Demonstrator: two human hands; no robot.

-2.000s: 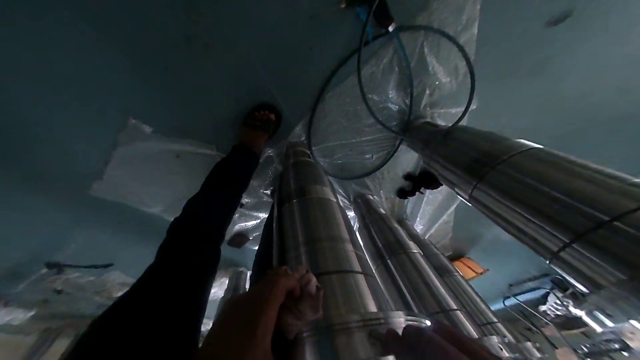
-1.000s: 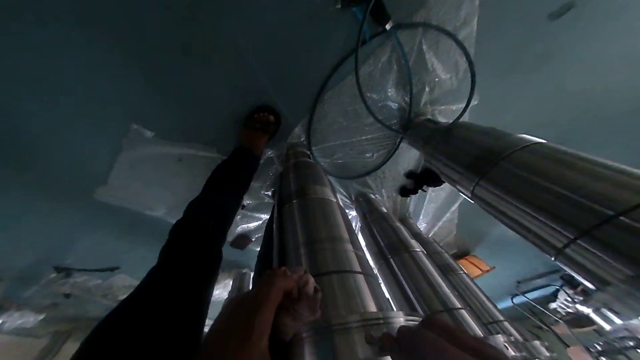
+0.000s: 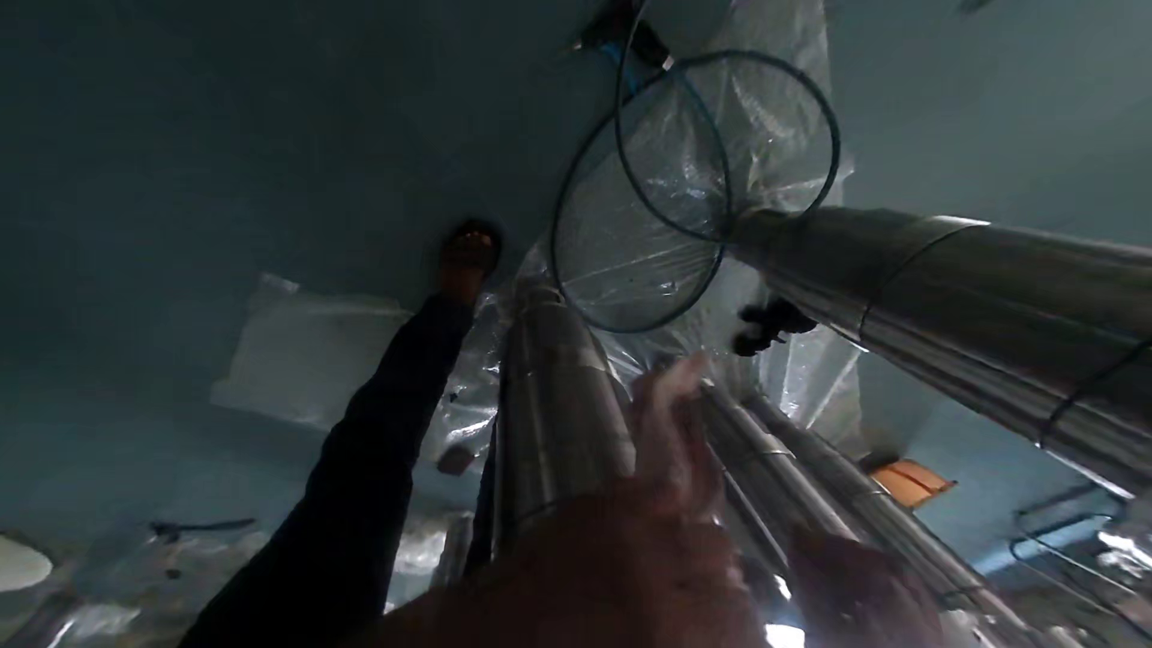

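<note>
My left hand (image 3: 612, 558) is blurred over the upright metal cylinder (image 3: 558, 396) in the middle. A pale, pinkish shape (image 3: 670, 432) rises from that hand; whether it is a crumpled cloth or fingers, I cannot tell. To its right, my right hand (image 3: 855, 589) is dark and blurred near the narrower metal cylinders (image 3: 774, 450). Its fingers are not clear, nor is anything in its grasp. The top end of the middle cylinder is partly hidden by my left hand.
A large metal cylinder (image 3: 972, 306) slants in from the right. Looped cable (image 3: 832, 135) lies over clear plastic sheeting (image 3: 657, 216), near a dark tool (image 3: 630, 36). My trousered leg and sandalled foot (image 3: 472, 247) are left of the middle cylinder. An orange object (image 3: 909, 483) lies at right.
My left hand has moved right and forward from the left side of the middle cylinder, with the pale shape. My right hand has also shifted right, off the cylinder's near end.
</note>
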